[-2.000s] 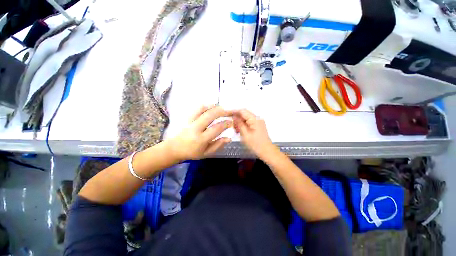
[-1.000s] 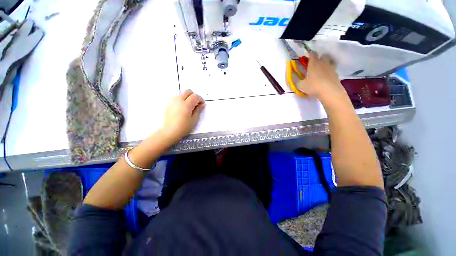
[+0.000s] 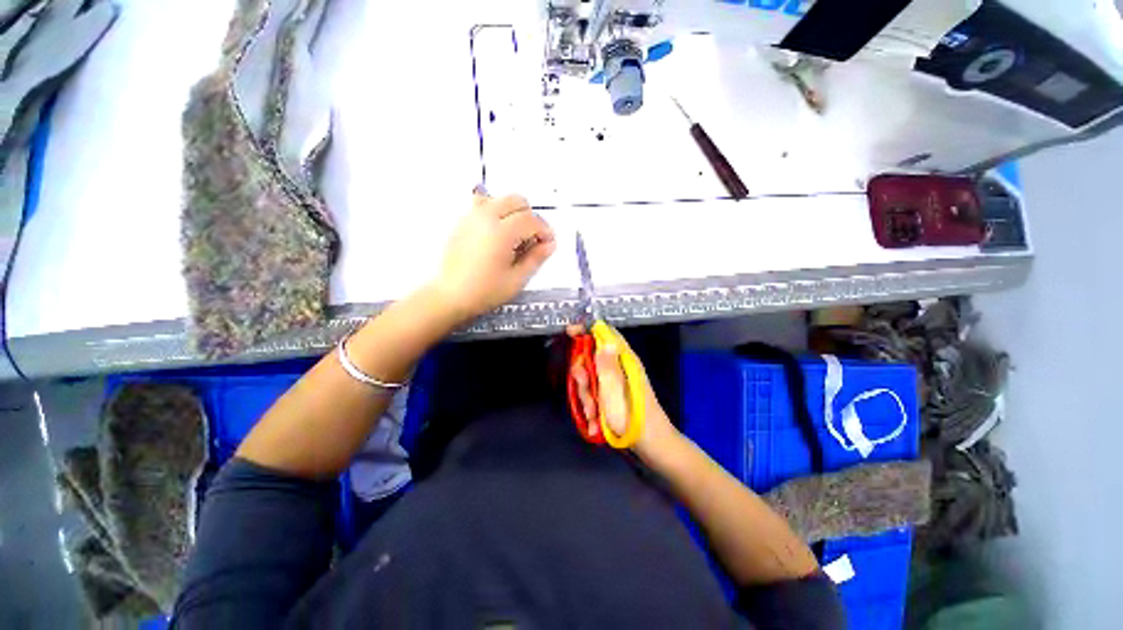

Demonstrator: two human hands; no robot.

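Note:
My right hand [image 3: 631,396] holds the scissors [image 3: 606,382] by their red and yellow handle loops at the table's front edge. The blades point away from me, close to the right of my left hand. My left hand [image 3: 493,256] is over the table near the front edge, fingers curled together with a small dark bit at the fingertips; I cannot tell what it is. The speckled grey-brown strip [image 3: 253,234] with pale backing lies on the table to the left of my left hand.
The sewing machine's presser foot area [image 3: 569,55] is beyond my hands. A dark-handled awl [image 3: 718,160] and a dark red case [image 3: 924,211] lie to the right. Pale cut pieces [image 3: 56,62] are at far left. Blue bins [image 3: 739,406] and grey-brown bundles [image 3: 154,462] are below the table.
My right hand has picked up the scissors from beside the machine and brought them left and towards me. My left hand stays near the front edge, fingers now curled upward. The view has shifted.

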